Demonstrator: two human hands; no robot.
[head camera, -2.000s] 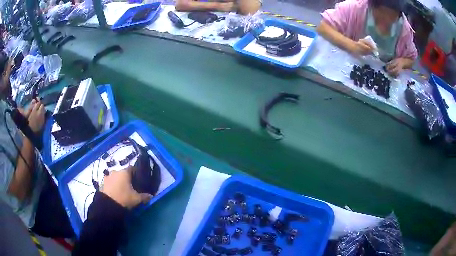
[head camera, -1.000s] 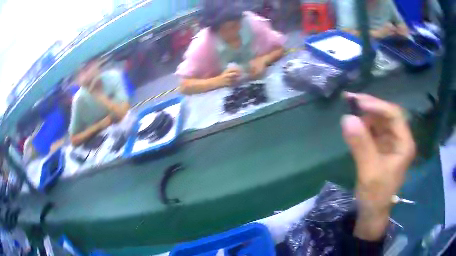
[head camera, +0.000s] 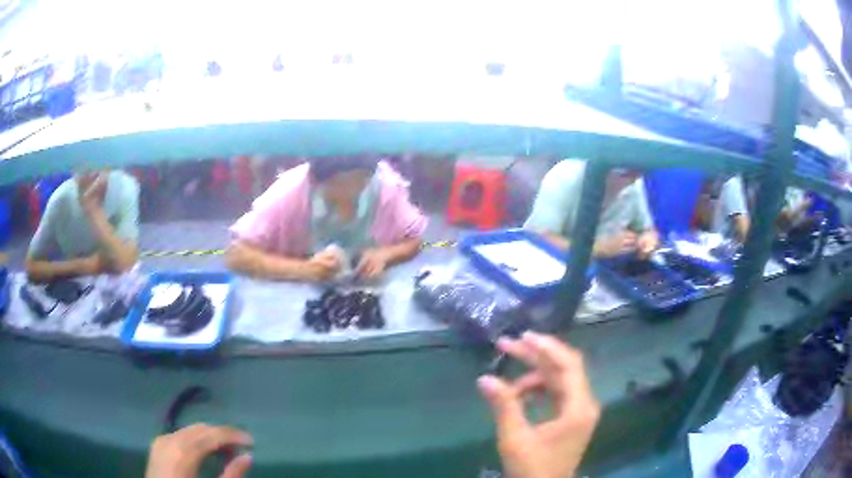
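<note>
My right hand (head camera: 546, 411) is raised at the lower centre right. Its thumb and index finger pinch a small black part (head camera: 501, 360), which is blurred and partly hidden by the fingertips. My left hand (head camera: 198, 452) is at the lower left, cut off by the bottom edge. Its fingers are curled, with a small gap to the thumb; whether it holds anything cannot be told. A curved black band (head camera: 184, 405) lies on the green belt (head camera: 355, 397) just beyond my left hand.
Several people sit opposite, one in a pink top (head camera: 327, 219). Across the belt are a blue tray of black bands (head camera: 224, 317), black parts (head camera: 344, 309), a plastic bag (head camera: 467, 301) and a blue tray (head camera: 523, 261). A green post (head camera: 747, 252) stands right; a blue cap (head camera: 731, 460) lies lower right.
The view has risen, and the blue parts tray has left the picture. My left hand has come into view at the bottom since one second ago. My right hand appears lower and further left, still pinching.
</note>
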